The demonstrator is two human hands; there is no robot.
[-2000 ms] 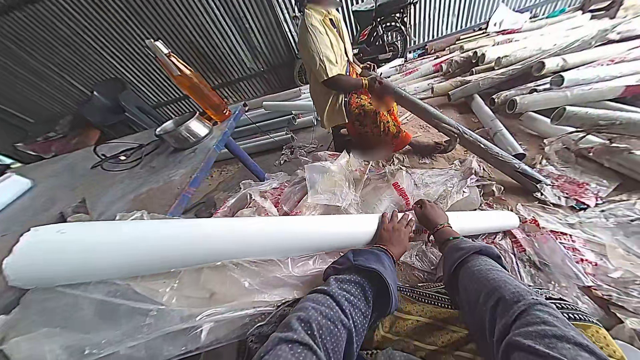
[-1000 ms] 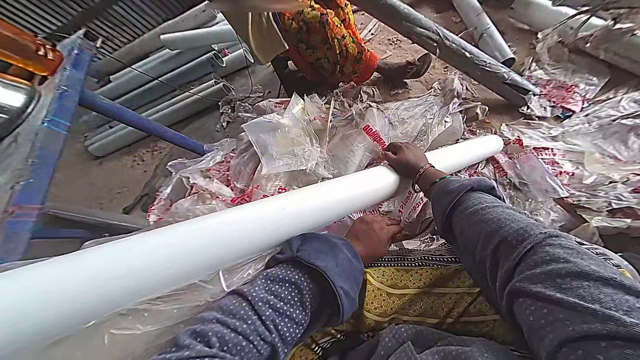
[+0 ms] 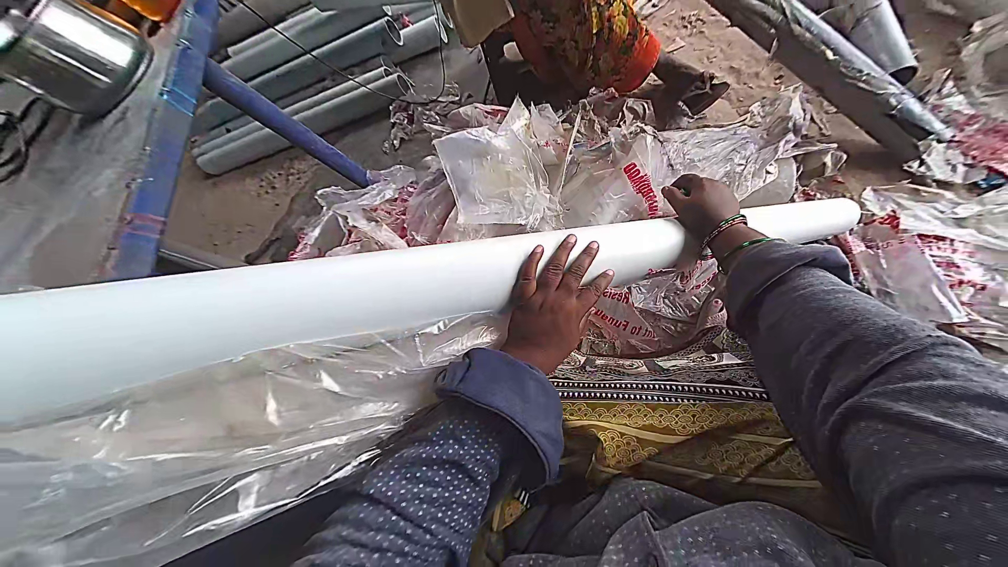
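Note:
A long white roll lies across the view, from the left edge to its rounded end at the right. My left hand rests on its near side with fingers spread, gripping nothing. Farther right, my right hand bends over the top of the roll with curled fingers; whether it pinches anything is hidden. Clear plastic film spreads below the roll at the left. Crumpled plastic wrapping with red print lies behind the roll and shows again beneath it between my hands.
A blue metal frame and a steel pot stand at upper left. Grey pipes lie behind. Another person in a patterned orange garment is at the top, and a dark grey pipe slants at upper right.
My left hand has gone from under the roll's near edge up onto its side, with fingers now spread. My right hand stays at the roll. The view has tilted down since the oldest frame.

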